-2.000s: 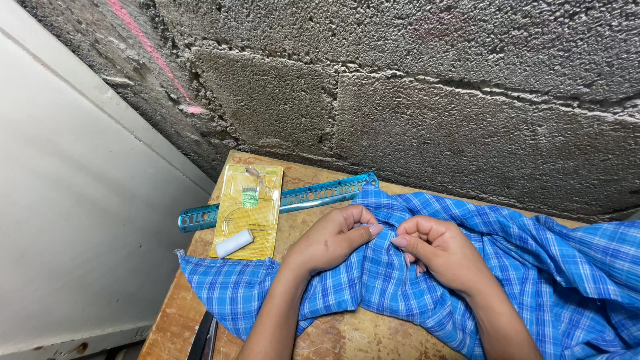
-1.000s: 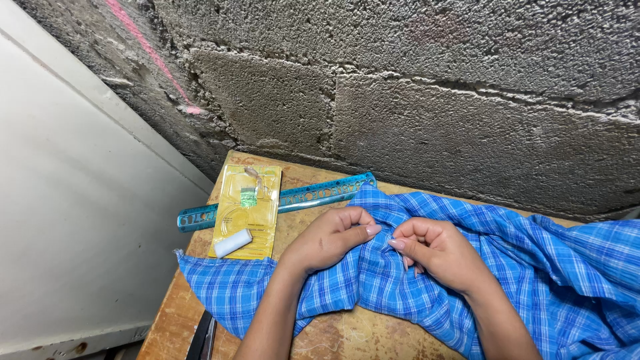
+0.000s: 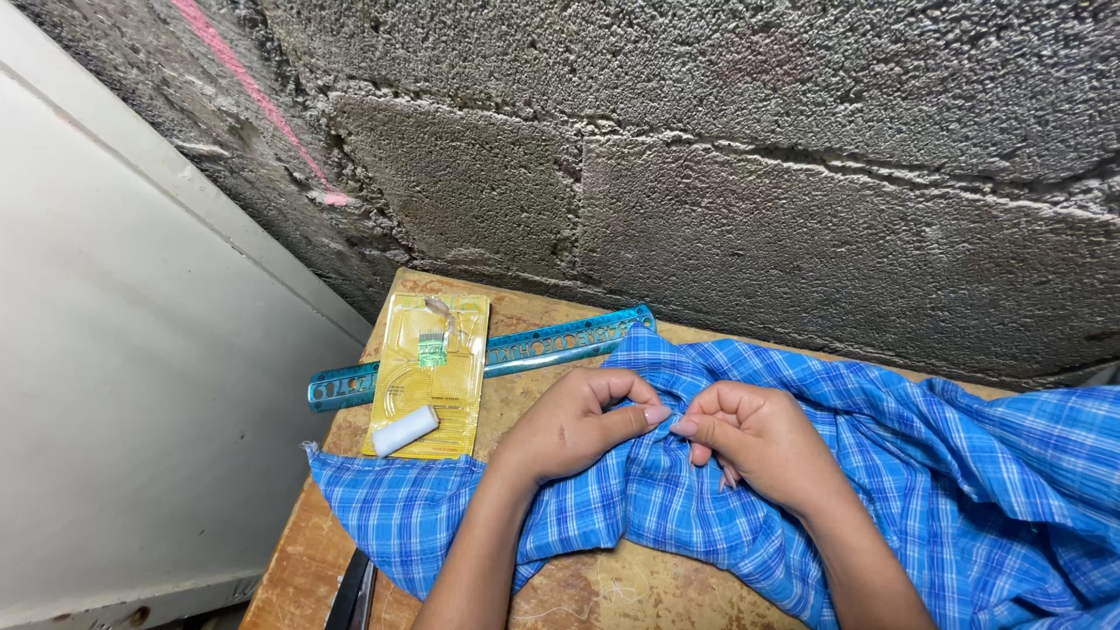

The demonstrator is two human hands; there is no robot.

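Observation:
Blue plaid fabric (image 3: 726, 516) lies bunched across the wooden table, running off to the right. My left hand (image 3: 586, 424) pinches a fold of it between thumb and forefinger. Close beside it, my right hand (image 3: 752, 437) has thumb and forefinger tips pressed together at the same fold; whether a needle is between them is too small to tell. Left of the hands, a white thread spool (image 3: 405, 430) rests on a yellow needle package (image 3: 455, 385) with a green patch. Beneath the package runs a translucent blue stencil ruler (image 3: 560, 342), its right end against the fabric.
A rough concrete block wall (image 3: 744, 236) rises behind the wooden table (image 3: 297, 560). A pale flat panel (image 3: 149, 350) stands at the left. A dark, long object (image 3: 352, 591) sticks out below the fabric at the near left. Loose white thread (image 3: 617, 591) lies on the near tabletop.

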